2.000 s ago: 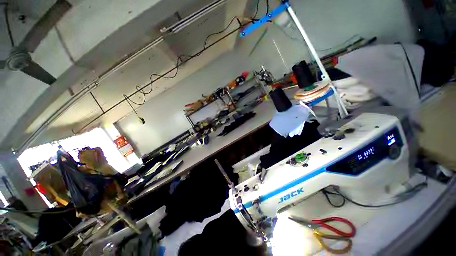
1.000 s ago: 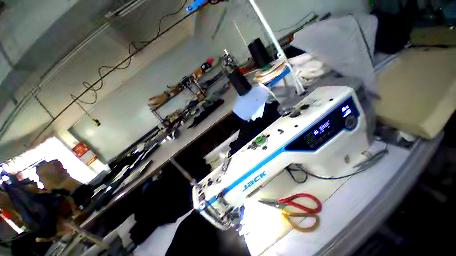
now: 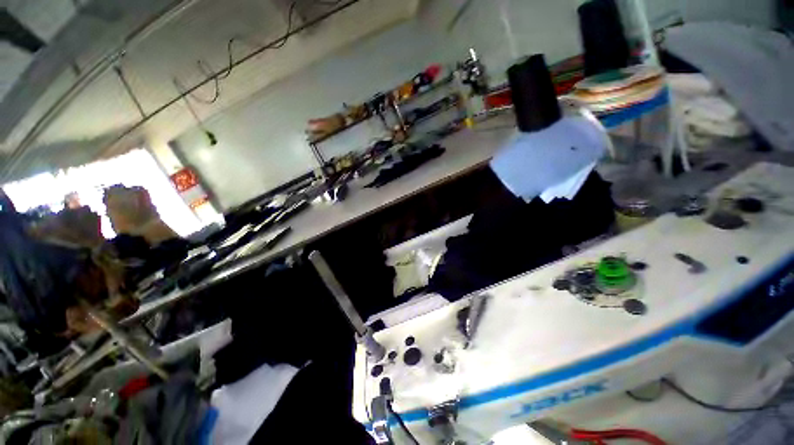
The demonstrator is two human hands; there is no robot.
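The white sewing machine head [image 3: 540, 339] with a blue stripe and "JACK" on it fills the lower right, close to the camera. Its needle area is cut off by the bottom edge. Black fabric [image 3: 318, 404] lies left of the machine's end, and more black fabric [image 3: 531, 235] is heaped behind it. The red scissors handle [image 3: 620, 435] shows in part at the bottom edge. Neither my left hand nor my right hand is in view.
Two black thread cones [image 3: 533, 94] stand behind the machine, with pale blue-white sheets [image 3: 553, 161] under the front one. A metal rod [image 3: 341, 295] rises at the machine's left end. A long table [image 3: 348, 209] crosses behind. Grey fabric [image 3: 161, 413] lies lower left.
The view has moved closer to the machine, which now looks larger. The needle area, lamp glare and most of the scissors have dropped out below. The control panel is partly cut off at right.
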